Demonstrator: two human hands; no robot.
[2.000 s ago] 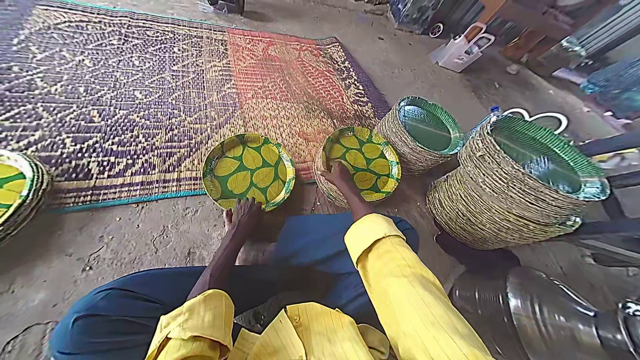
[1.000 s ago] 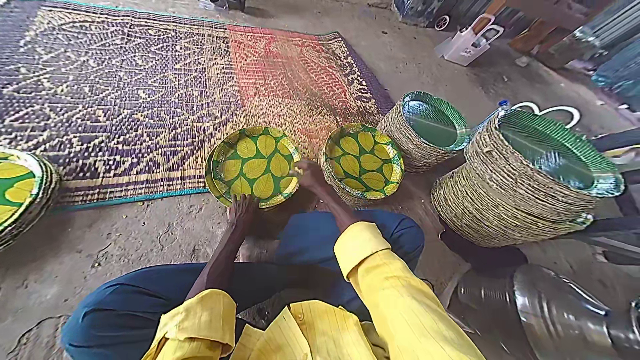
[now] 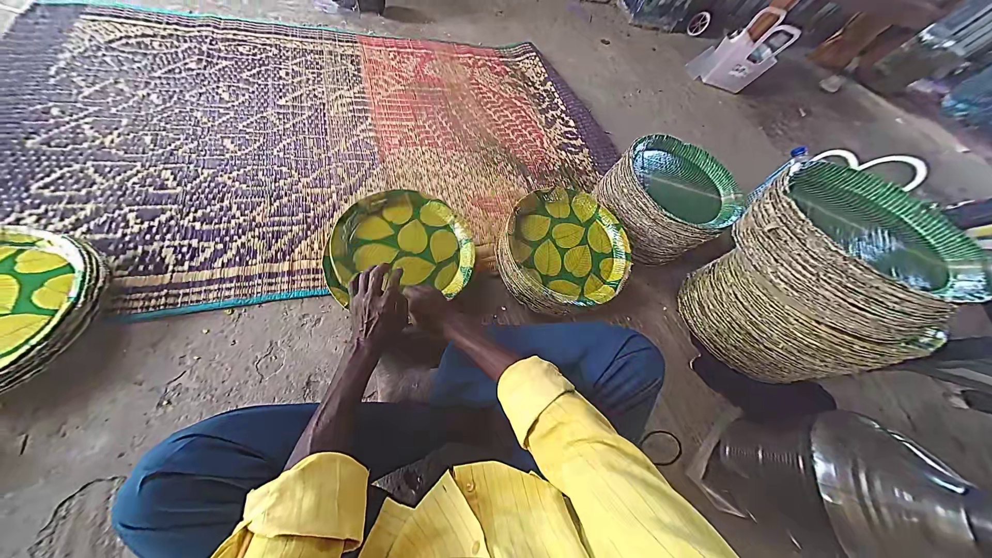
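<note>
A round plate with a green and yellow leaf print (image 3: 412, 236) lies in front of me, partly over the mat's near edge. My left hand (image 3: 377, 306) rests at its near rim, fingers over the printed face. Close beside it, my right hand (image 3: 426, 306) is at the same rim; its fingers are bunched, and whether they grip the plate is unclear. To the right stands a stack of the same leaf-print plates (image 3: 564, 248). A further leaf-print stack (image 3: 35, 287) is at the far left, cut off by the frame.
A woven mat (image 3: 209, 155) spreads ahead. At right stand a shorter stack of green shiny plates (image 3: 655, 209) and a taller one (image 3: 814, 302). A dark metal vessel (image 3: 876, 473) lies near my right knee. Farther back is a white carrier (image 3: 744, 58).
My right hand has moved left from the right leaf-print stack to the plate in front of me, beside my left hand.
</note>
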